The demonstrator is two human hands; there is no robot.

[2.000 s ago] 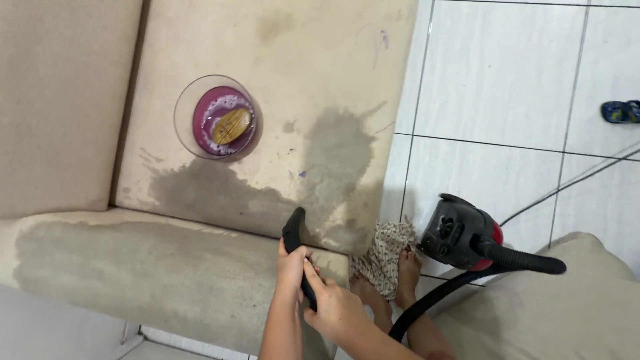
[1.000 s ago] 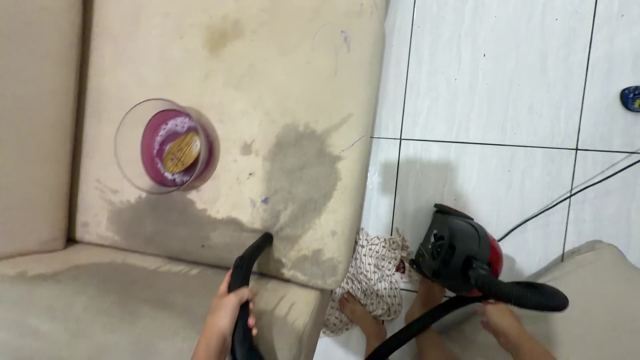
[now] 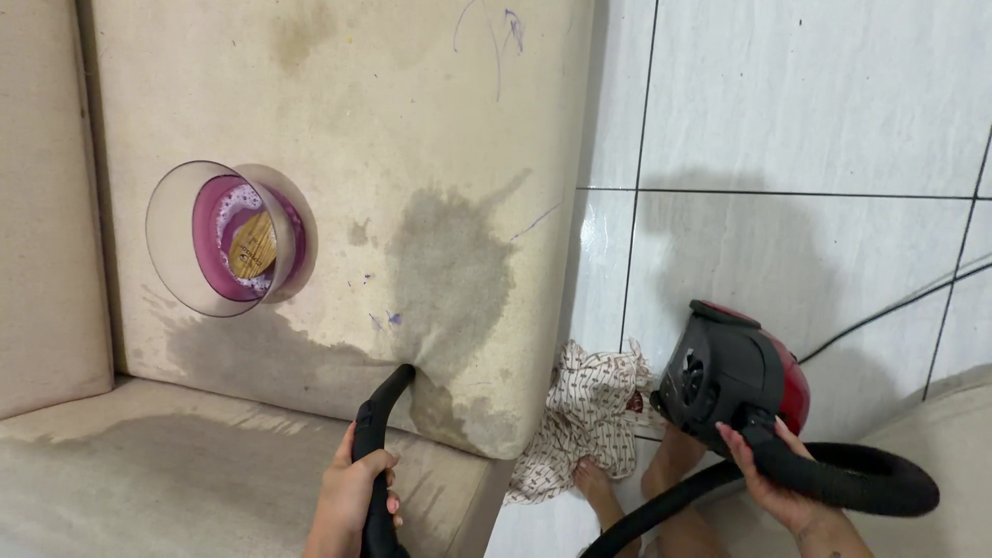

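Note:
My left hand (image 3: pixel 360 480) is closed around the black handle of a vacuum hose (image 3: pixel 375 434); its narrow tip presses into the beige sofa cushion (image 3: pixel 310 124), at the edge of a damp, dark patch (image 3: pixel 453 271). My right hand (image 3: pixel 775 480) is at the hose where it joins the black and red canister vacuum cleaner (image 3: pixel 736 380), its fingers around the hose's end. A clear bowl (image 3: pixel 170 248) of foamy pink-purple liquid stands on the cushion, left of the tip, with a wooden-backed brush (image 3: pixel 254 246) in it.
The wet sofa armrest (image 3: pixel 194 473) lies below the cushion. A patterned cloth (image 3: pixel 589 418) is on the tiled floor (image 3: pixel 806 101) by my bare feet. A black cable (image 3: pixel 883 310) runs off to the right. More beige upholstery (image 3: pixel 961 434) is at the lower right.
My right hand has left the hose handle and moved right to the vacuum cleaner's hose joint. My left hand still holds the handle. The view has shifted.

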